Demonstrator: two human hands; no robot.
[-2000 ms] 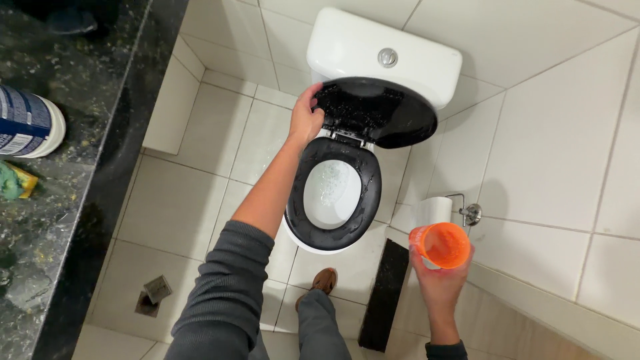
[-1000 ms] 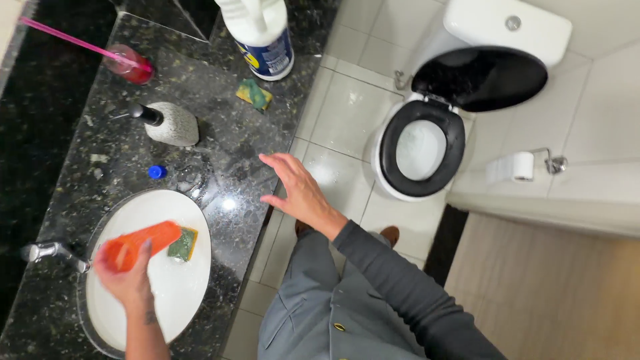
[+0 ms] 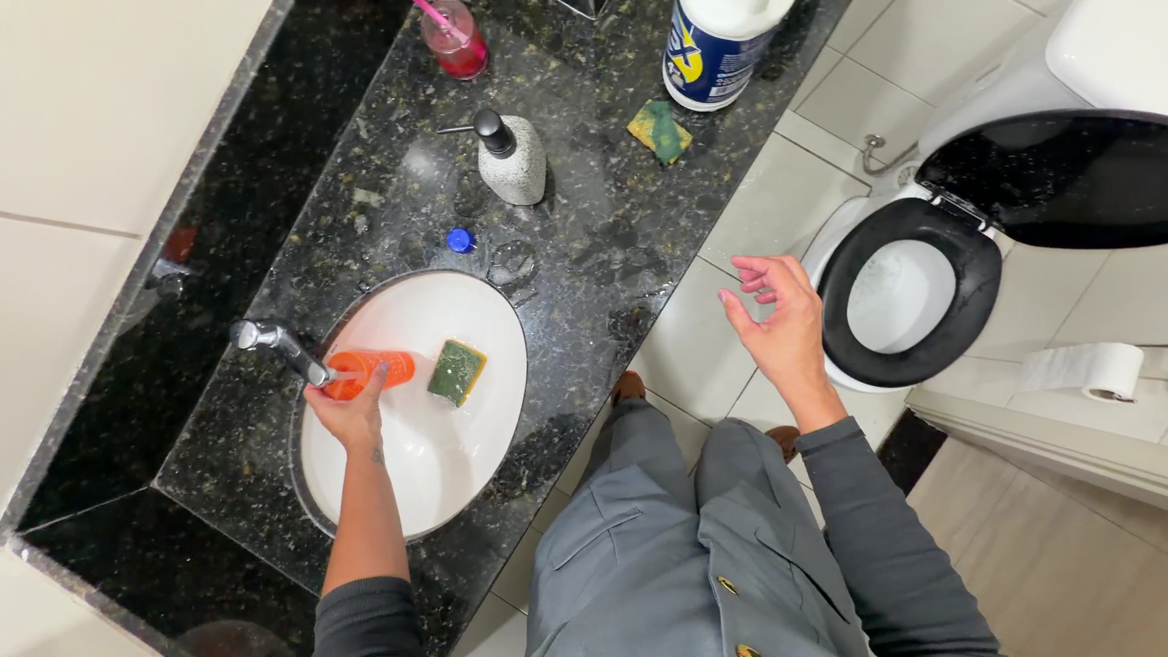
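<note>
My left hand [image 3: 356,411] holds a translucent orange plastic container [image 3: 392,368] tilted over the white oval basin [image 3: 456,474]. Its mouth is under the chrome faucet [image 3: 287,351], from which water runs into it. Beside the container, inside the basin, lies a wet green and yellow sponge [image 3: 457,372]. My right hand [image 3: 780,319] is empty, its fingers apart and slightly curled, in the air between the counter edge and the toilet [image 3: 835,283]. A blue cap [image 3: 461,240] rests on the counter just above the basin.
The dark granite counter [image 3: 584,265] is wet in places. On it stand a speckled soap dispenser [image 3: 513,164], a glass of red liquid [image 3: 456,46], a white and blue bottle [image 3: 716,55] and another sponge [image 3: 662,132]. Toilet paper [image 3: 1086,370] hangs at the right.
The orange container has passed from my right hand to my left and is now under the faucet. My right hand is empty; my left hand has let go of the toilet lid. The view has turned towards the basin.
</note>
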